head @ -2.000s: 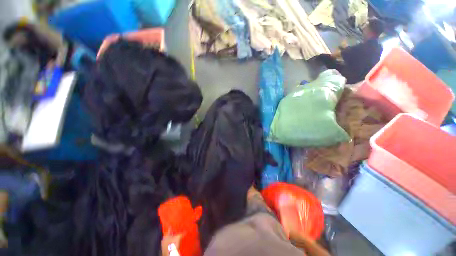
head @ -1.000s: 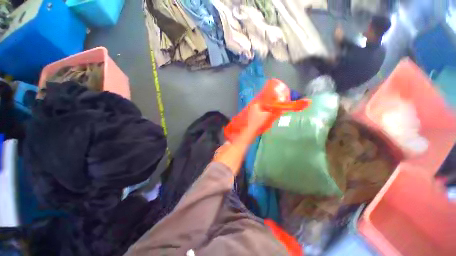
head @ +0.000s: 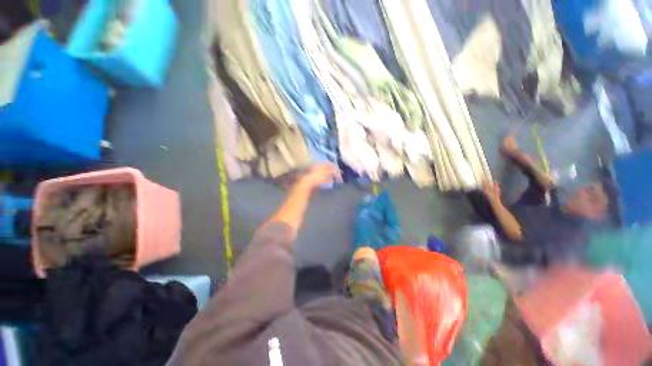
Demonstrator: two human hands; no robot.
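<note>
My left arm reaches forward, and my left hand (head: 320,175) is at the near edge of the long heap of garment pieces (head: 372,129). The hand is blurred, no red bag shows in it, and its finger state is unclear. A shiny red-orange plastic bag (head: 437,297) hangs at the right of my body, over part of the green sack (head: 485,307). A strip of skin, my right hand (head: 406,322) or wrist, shows along the bag's left side. The fingers are mostly hidden; the bag appears held there.
A pink-orange tub (head: 161,225) with brown cloth stands at left, with black cloth (head: 114,311) below it. Blue (head: 57,107) and turquoise (head: 154,50) containers are at upper left. A crouching person (head: 525,207) is at right, near another pink tub (head: 622,322). A yellow line (head: 224,207) marks the floor.
My left hand has moved forward to the garment heap, and the red bag it held is out of sight. The right-hand bag has come up into fuller view. The camera view has shifted forward.
</note>
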